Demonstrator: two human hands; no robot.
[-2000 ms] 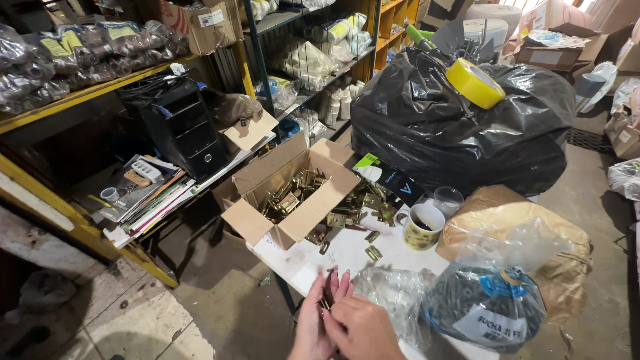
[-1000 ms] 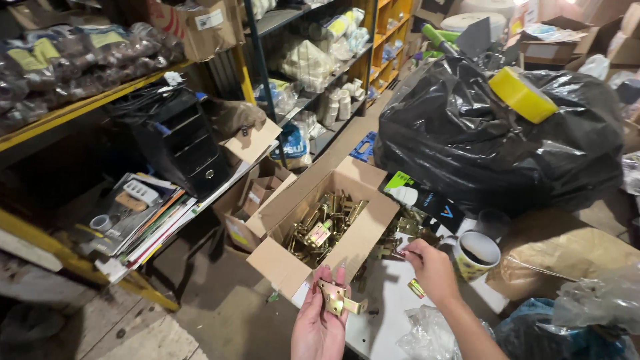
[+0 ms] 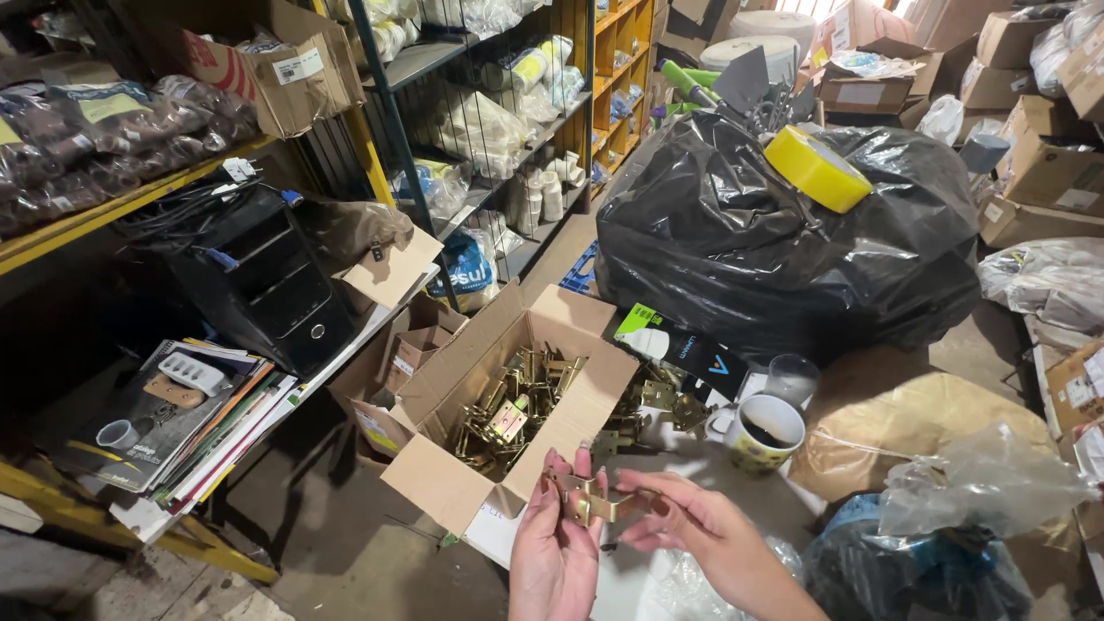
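Note:
My left hand [image 3: 556, 543], palm up, holds a brass-coloured metal latch [image 3: 591, 500] over the white table's near edge. The fingers of my right hand [image 3: 690, 526] are closed on the right end of a bent metal strip at that latch. Just beyond, an open cardboard box [image 3: 552, 435] holds many brass-coloured metal fittings [image 3: 517, 405], one with a bright label. More fittings [image 3: 660, 397] lie on the table to the right of the box, beside a black and green light-bulb package [image 3: 681, 345].
Right of the box stand a patterned mug [image 3: 763, 435] with dark liquid and a clear plastic cup [image 3: 791, 379]. Behind is a large black plastic bag [image 3: 776, 259] with yellow tape [image 3: 818, 169] on top. Left, a black computer tower [image 3: 267, 267] sits on a low shelf.
My right hand has moved from the fittings beside the box to the latch at my left hand. My left hand still holds metal hardware.

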